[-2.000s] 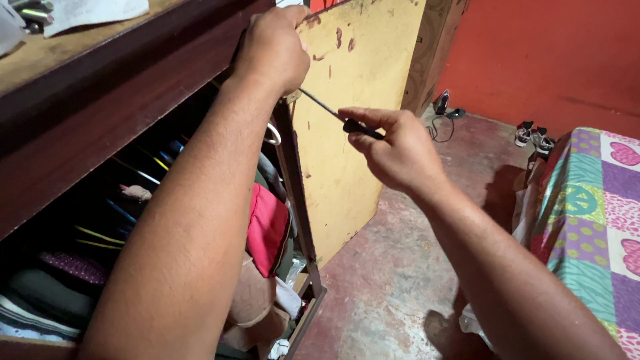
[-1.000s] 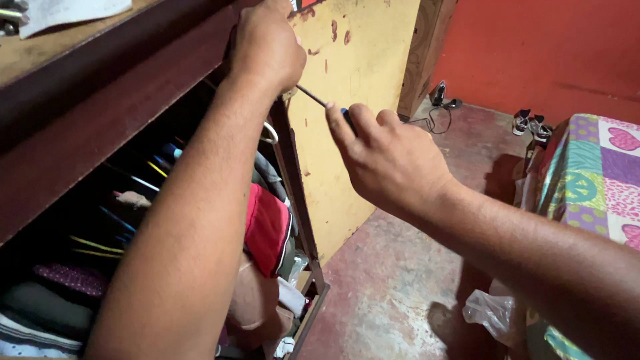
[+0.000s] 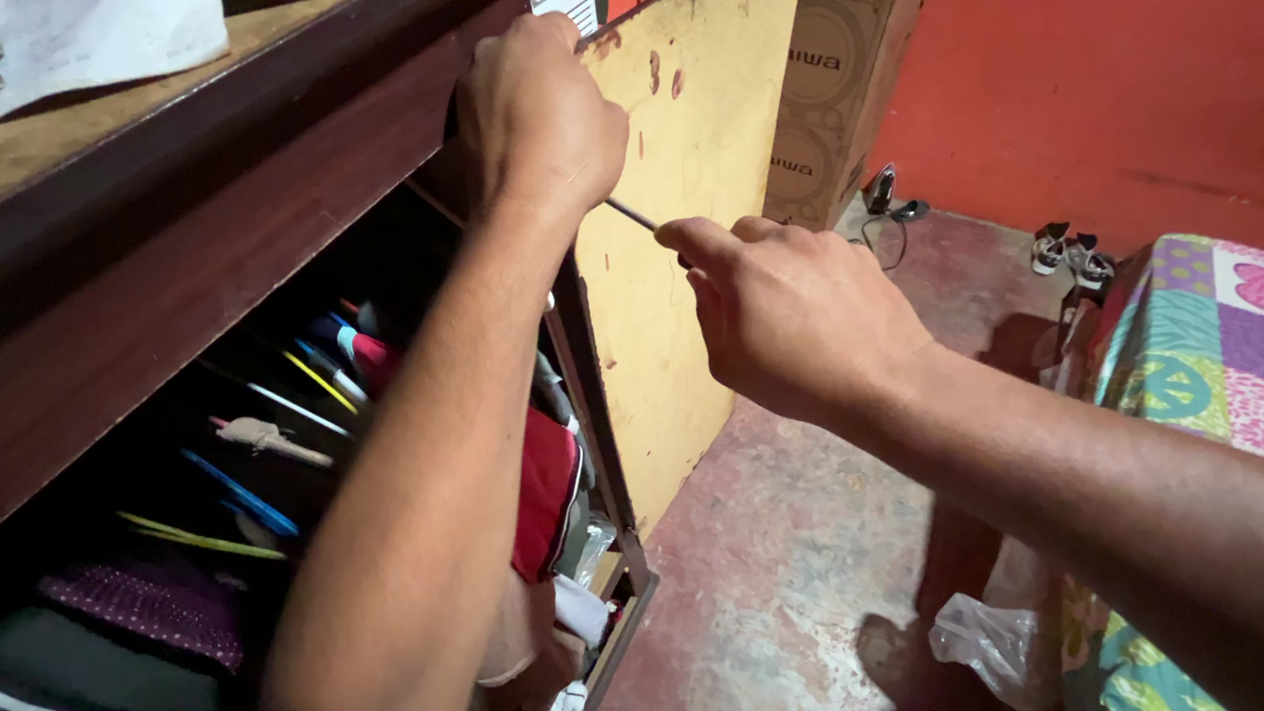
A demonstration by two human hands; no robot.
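Note:
My right hand (image 3: 805,316) is closed around the handle of a screwdriver, whose thin metal shaft (image 3: 632,213) points up and left toward the wardrobe frame. The shaft's tip is hidden behind my left hand (image 3: 543,118). That hand is at the top corner where the open yellowish wooden door (image 3: 681,197) meets the dark wooden wardrobe (image 3: 247,197); its fingers are out of sight, so what they touch cannot be told. Below my left forearm, clothes hang on colored hangers (image 3: 242,494) inside the wardrobe, a red garment (image 3: 546,494) among them.
Papers (image 3: 109,49) lie on the wardrobe top. Behind the door stands a cardboard box (image 3: 829,109). A clothes iron (image 3: 881,188) and sneakers (image 3: 1071,255) are on the floor by the red wall. At right are a bed with a patterned cover (image 3: 1175,385) and a plastic bag (image 3: 987,632).
My right hand has shifted its grip on the screwdriver; two seconds ago the dark handle showed, and now the hand covers it. My left hand stays at the door's top corner.

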